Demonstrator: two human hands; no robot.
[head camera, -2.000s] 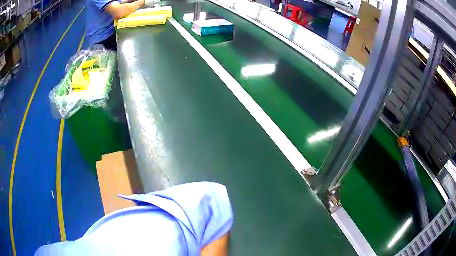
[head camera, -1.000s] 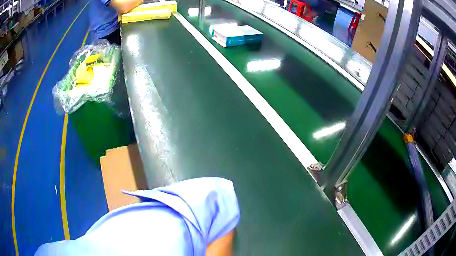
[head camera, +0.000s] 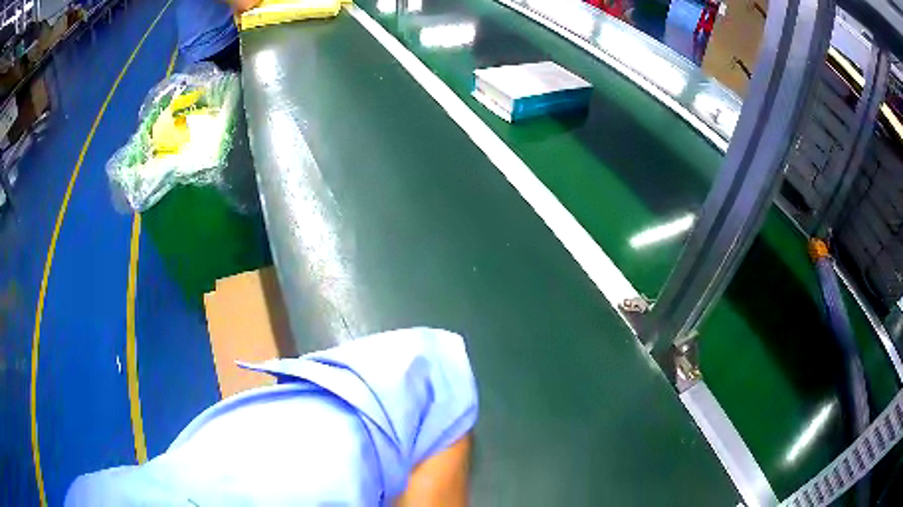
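Neither of my hands is in the picture. A light blue sleeve (head camera: 396, 381) and a bit of bare forearm reach over the near left part of the dark green bench (head camera: 426, 228) and are cut off by the bottom edge. A white and teal product box or boxes (head camera: 535, 89) lie on the shiny green conveyor belt, beyond the bench's white edge strip. A label strip (head camera: 853, 460) with rows of small marks crosses the bottom right corner.
A grey aluminium post (head camera: 738, 188) stands at the belt's near side. A dark blue tube (head camera: 840, 332) with an orange end crosses the belt. Left are brown cardboard (head camera: 248, 327) and a green bin (head camera: 203, 238) with a clear bag. A person in blue (head camera: 205, 30) stands beside yellow items (head camera: 292, 12).
The white and teal box has moved along the belt towards me and to the right. The view has shifted slightly. The sleeve stays in nearly the same place.
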